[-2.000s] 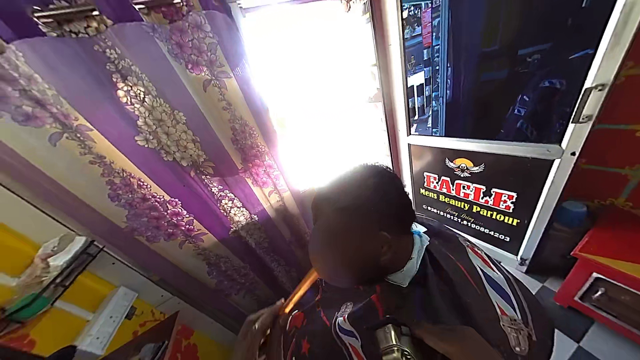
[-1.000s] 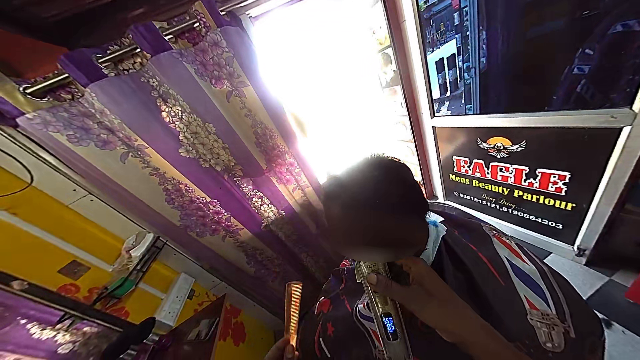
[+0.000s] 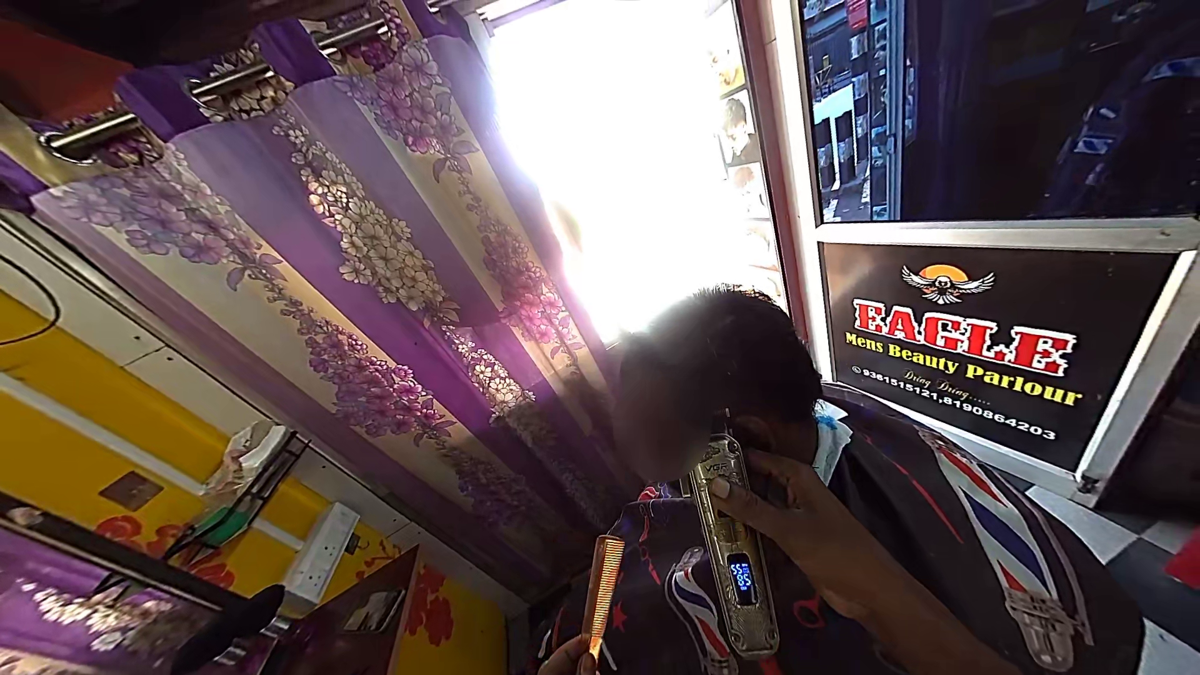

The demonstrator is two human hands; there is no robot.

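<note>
My right hand [image 3: 773,497] grips a gold VGR cordless hair trimmer [image 3: 736,562] with a lit blue display. The trimmer stands nearly upright, its blade end beside the ear of a seated person, whose dark hair [image 3: 759,356] shows at the centre. At the bottom edge, the fingertips of my left hand [image 3: 570,656] hold an orange-brown comb [image 3: 604,586], teeth facing right, in front of the dark barber cape [image 3: 872,572] with its barber-pole print. A pale neck strip [image 3: 829,441] lies at the person's neck. Most of my left hand is out of view.
A purple floral curtain [image 3: 375,272] hangs on a metal rod at left, beside a bright window [image 3: 647,159]. At right stands a glazed door with a dark printed panel [image 3: 994,347]. A white socket box [image 3: 322,555], a wooden cabinet [image 3: 352,619] and a mirror [image 3: 94,609] are at lower left.
The trimmer has come up from low by the cape to the side of the head. The comb, slanted near the person's chest two seconds ago, now stands more upright, lower and apart from the head.
</note>
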